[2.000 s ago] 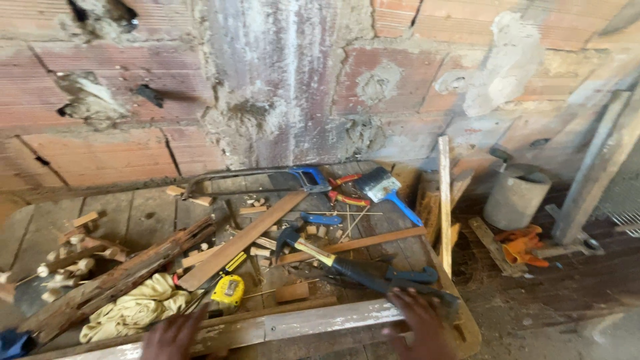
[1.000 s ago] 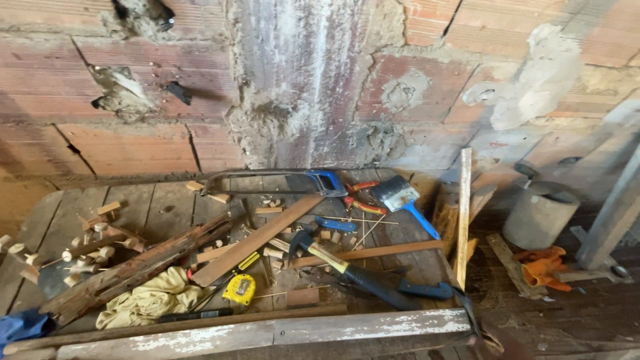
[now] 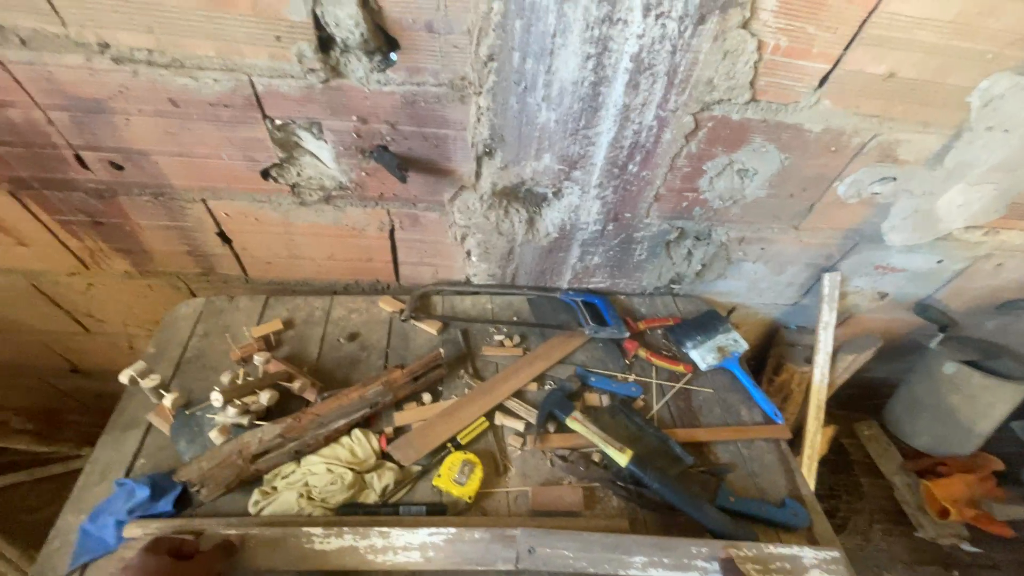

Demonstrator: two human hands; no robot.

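At the bottom left, my left hand (image 3: 176, 556) is dark and cut off by the frame edge, against a long board with flaking white paint (image 3: 448, 550) along the table's front. Only a sliver of my right hand (image 3: 732, 566) shows at the board's right part; its grip is hidden. Behind the board lie a yellow tape measure (image 3: 458, 476), a claw hammer (image 3: 632, 460), a blue-handled tool (image 3: 764, 510), a crumpled pale cloth (image 3: 328, 476) and a flat wooden strip (image 3: 488, 400). A blue-handled hacksaw (image 3: 594, 312), red pliers (image 3: 656, 352) and a blue paintbrush (image 3: 728, 356) lie farther back.
A rough brick wall (image 3: 320, 240) stands behind the wooden table (image 3: 340, 336). Small wood pieces (image 3: 240, 400) and a split log (image 3: 320, 424) lie on the left. On the floor at right are a grey bucket (image 3: 952, 400) and orange gloves (image 3: 960, 488); a blue cloth (image 3: 128, 512) hangs at the left corner.
Two seconds ago both hands showed over the front board, with fingers spread; now only parts of them show at the bottom edge. The tools on the table have not moved.
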